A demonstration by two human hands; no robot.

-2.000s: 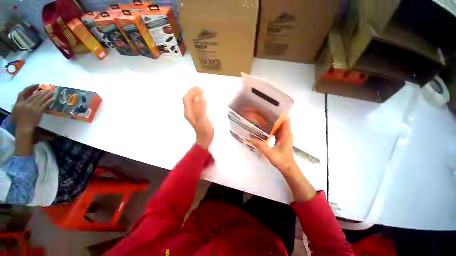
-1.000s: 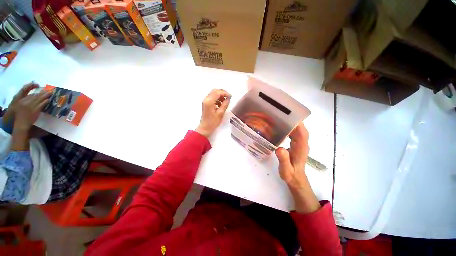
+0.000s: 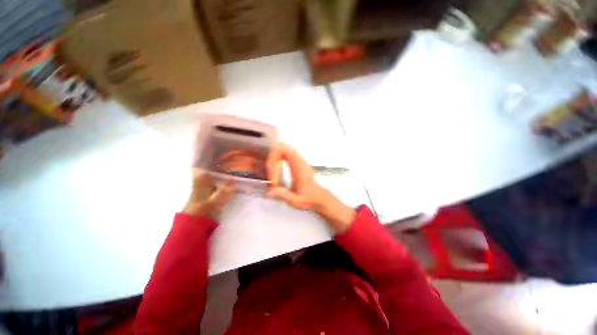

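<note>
The retail box (image 3: 237, 157) stands open on the white table, its top facing me. Its raised flap has a dark slot, and something round and orange-brown shows inside. My left hand (image 3: 211, 195) holds the box at its near left corner. My right hand (image 3: 296, 180) grips the right side of the box with thumb and fingers. A thin grey-green strip (image 3: 330, 170) lies flat on the table just right of my right hand. The picture is blurred.
Large brown shipping cartons (image 3: 141, 59) stand at the back left. An open carton (image 3: 359, 62) with orange inside is at the back. Blurred orange boxes (image 3: 39, 95) are far left, another printed box (image 3: 568, 118) far right. A red stool (image 3: 458, 245) stands right, beside a person's dark-clothed legs.
The view has swung right, bringing the right side of the table into sight. My left hand has closed on the box's left side. The box now faces me more squarely.
</note>
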